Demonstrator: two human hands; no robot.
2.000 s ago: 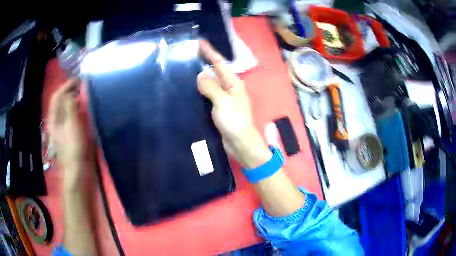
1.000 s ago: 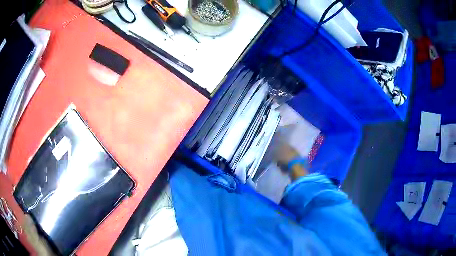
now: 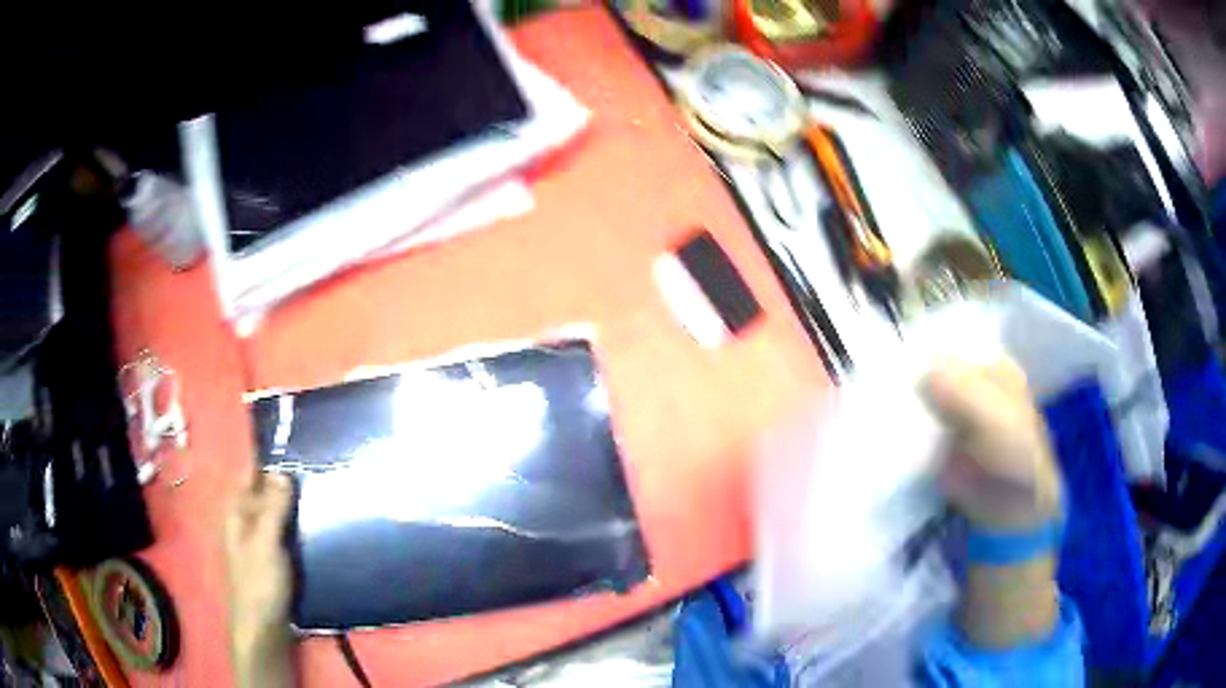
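The tablet (image 3: 457,497), a glossy black slab under a shiny clear film with strong glare, lies flat on the red-pink mat. My left hand (image 3: 262,558) is at the tablet's left edge, blurred; whether it grips the edge cannot be told. My right hand (image 3: 992,423), with a blue wristband, is to the right of the mat and holds a blurred white translucent sheet or bag (image 3: 840,504). The sheet hangs over the mat's right edge. The fingertips of my right hand are partly lost in the blur.
A dark panel (image 3: 370,114) lies on white papers (image 3: 390,242) at the upper left. The pry card (image 3: 719,285) lies right of the tablet. An orange and black tool (image 3: 850,202) and a round container (image 3: 740,97) are on the white area. A tape roll (image 3: 135,614) and white cord (image 3: 155,414) are left.
My right hand has come out of the blue bin with a white sheet or bag and is now beside the mat. The view has turned back left. The tablet now lies crosswise.
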